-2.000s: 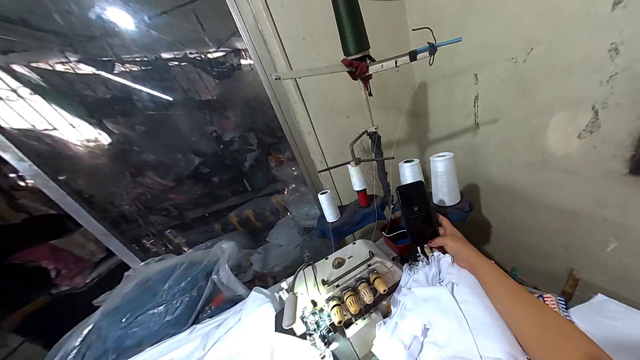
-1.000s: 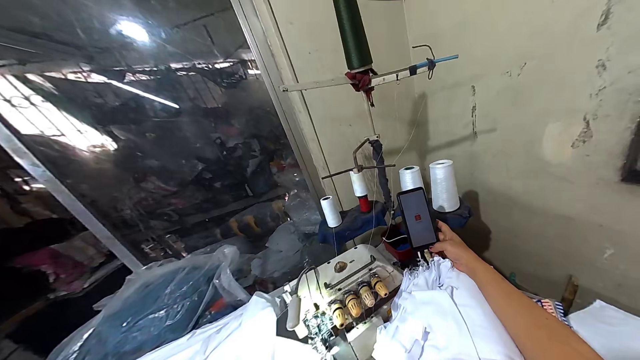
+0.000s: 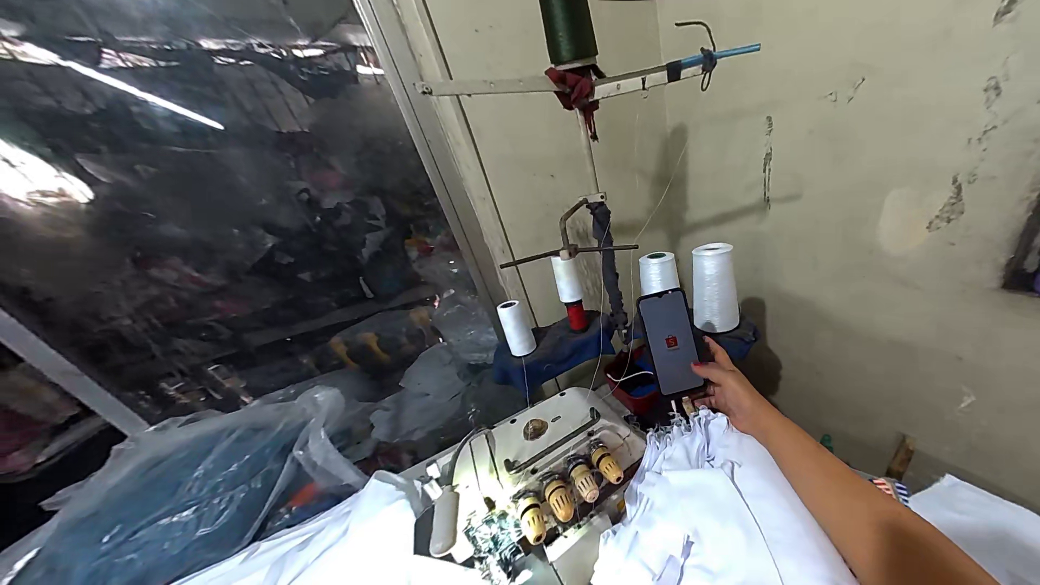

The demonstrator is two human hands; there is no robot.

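Observation:
My right hand (image 3: pixel 725 388) reaches in from the lower right and grips a black smartphone (image 3: pixel 669 345) by its right edge and lower corner. The phone stands upright, its lit grey screen facing me with a small red icon. Just below it lies a heap of white fabric (image 3: pixel 707 504). To its left is an overlock sewing machine (image 3: pixel 561 431) with several yellow tension dials (image 3: pixel 558 497). White thread cones (image 3: pixel 716 286) rise behind the phone. My left hand is out of view.
A thread stand (image 3: pixel 587 154) carries a dark green cone (image 3: pixel 568 32). Another white cone (image 3: pixel 516 328) stands left of it. A plastic-wrapped bundle (image 3: pixel 187 479) lies at lower left, beside white cloth (image 3: pixel 325 536). Transparent sheeting (image 3: pixel 268 203) in a metal frame fills the left; a stained wall (image 3: pixel 853 244) is at right.
The phone's screen was nearly black two seconds ago; one second ago and now it is lit grey with a red icon. My right hand has kept hold of the phone.

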